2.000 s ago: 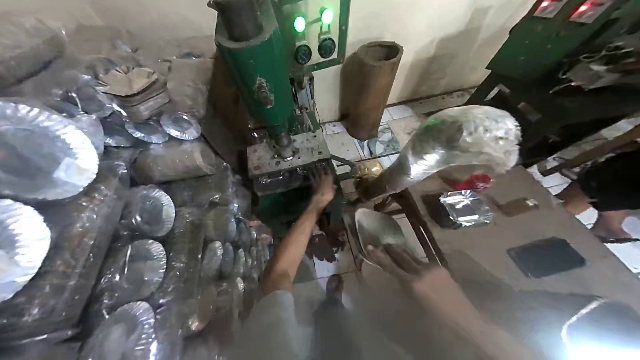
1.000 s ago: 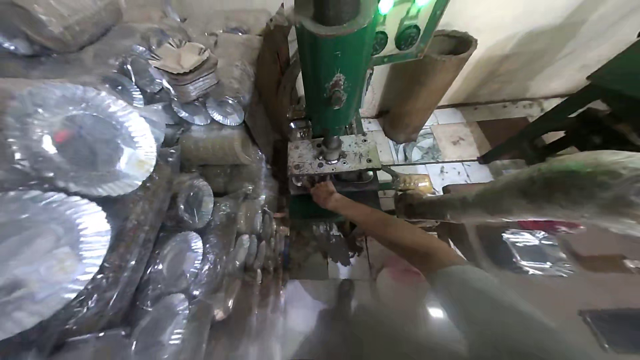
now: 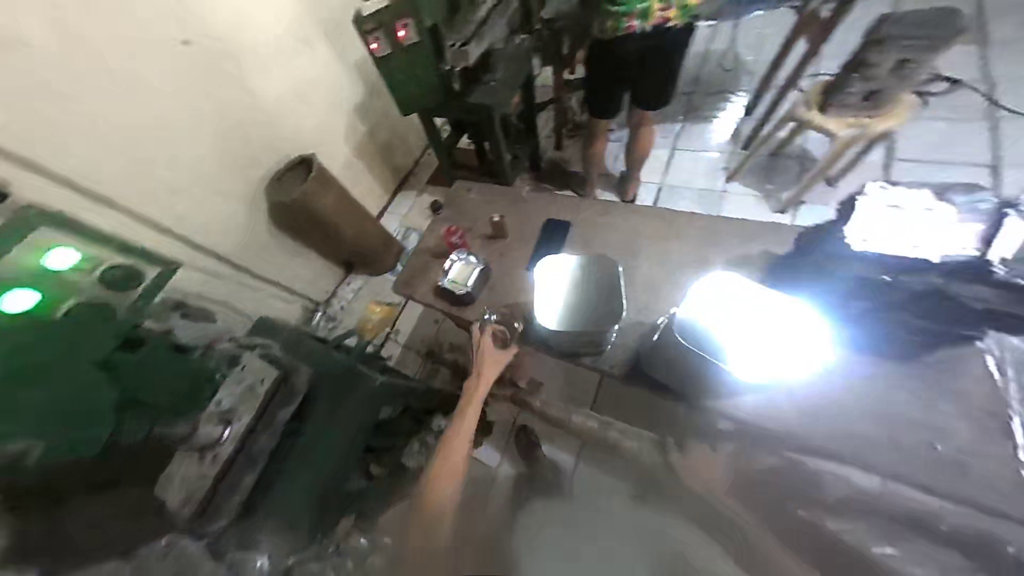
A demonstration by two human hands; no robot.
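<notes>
My left hand [image 3: 490, 358] reaches to the near edge of the table, its fingers around a small shiny metallic piece [image 3: 506, 326]; its exact kind is unclear. Just beyond it, a small stack of foil pieces [image 3: 462, 276] lies on the table. To its right is a stack of silvery foil sheets with rounded corners [image 3: 578, 294], and further right a similar stack [image 3: 748, 332] glares brightly. My right hand [image 3: 704, 464] is a blur at the lower right, over or near the table's near side; its fingers cannot be made out.
A green press [image 3: 232, 424] with lit green lamps stands at left. A brown cylinder [image 3: 332, 216] leans by the wall. On the table [image 3: 680, 240] lie a dark flat rectangle [image 3: 550, 240] and a red item [image 3: 455, 238]. Beyond stand a person [image 3: 632, 88] and a stool [image 3: 864, 108].
The view has swung far to the right. A hand was at the press one second ago; now my left hand is at the table's edge with a shiny piece.
</notes>
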